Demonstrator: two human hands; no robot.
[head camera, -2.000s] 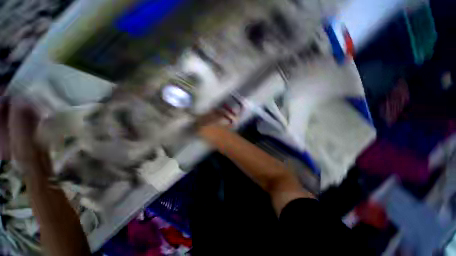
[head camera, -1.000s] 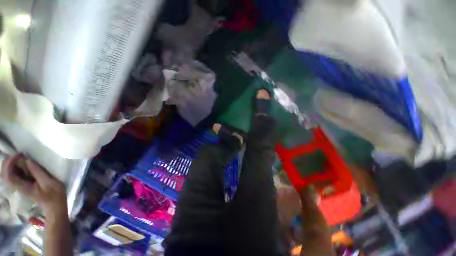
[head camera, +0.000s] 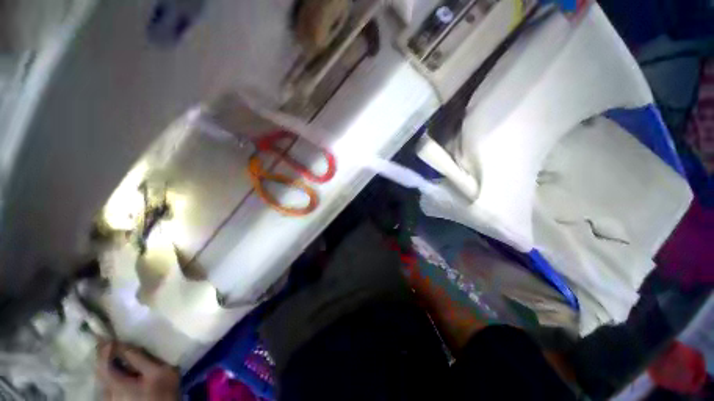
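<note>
Scissors with red and orange handles (head camera: 291, 184) lie on the sewing machine's bed (head camera: 376, 110). The brightly lit needle area (head camera: 153, 215) is to their left. A cream fabric piece (head camera: 184, 301) lies at the needle area and hangs near the table's front edge. My left hand (head camera: 137, 374) is at the bottom left, cut off by the picture's edge, with curled fingers beside the cream fabric; its grip is unclear. My right forearm (head camera: 450, 309) reaches up from a black sleeve below the table edge. The right hand is blurred and its fingers cannot be made out.
Large cream panels (head camera: 603, 196) drape over a blue crate (head camera: 554, 278) right of the machine. A narrow white strip (head camera: 403, 174) runs from the bed towards them. A blue crate with magenta pieces (head camera: 227, 384) is below the table. Grey-white scraps (head camera: 47, 345) are at the lower left.
The view has swung from the floor and an orange-red plastic object back up to the machine table. My right arm has moved away from that object. My left hand remains by the table's front edge.
</note>
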